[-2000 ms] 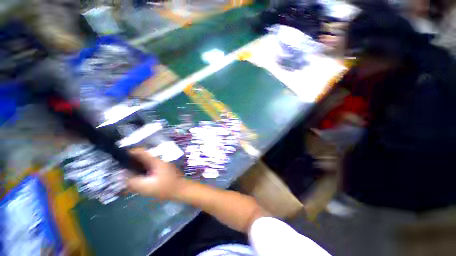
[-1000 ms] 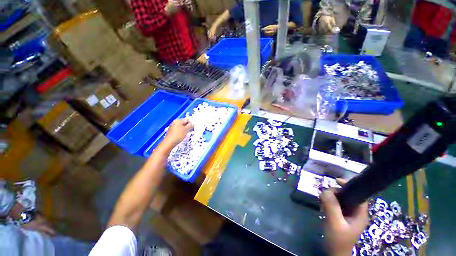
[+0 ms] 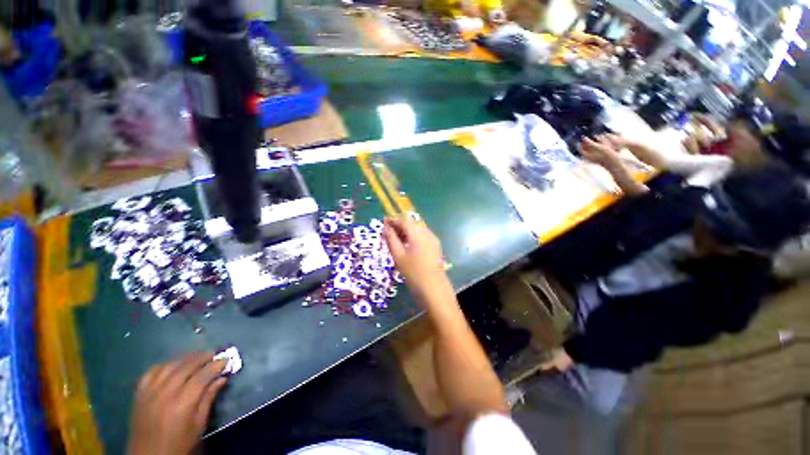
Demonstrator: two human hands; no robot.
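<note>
My left hand (image 3: 178, 398) is low at the left over the green bench, its fingertips on a small white plastic part (image 3: 229, 359). My right hand (image 3: 410, 247) is at the right edge of the pile of wired ring parts (image 3: 360, 267); whether its fingers hold a ring cannot be told. The black electric screwdriver (image 3: 226, 124) hangs upright, not held, its lower end over the silver-white screw box (image 3: 277, 267). A pile of white assemblies (image 3: 151, 249) lies left of the box.
A blue tray (image 3: 16, 329) stands at the left edge. A blue bin (image 3: 297, 105) and clear plastic bags (image 3: 146, 111) are behind the work. A white sheet (image 3: 555, 191) lies on the bench at right, where another person reaches over it. A cardboard box (image 3: 533, 307) is below the bench edge.
My left hand has left the tray of white parts and is over the bench with one part. My right hand has let go of the screwdriver and moved to the ring pile. The view has turned right.
</note>
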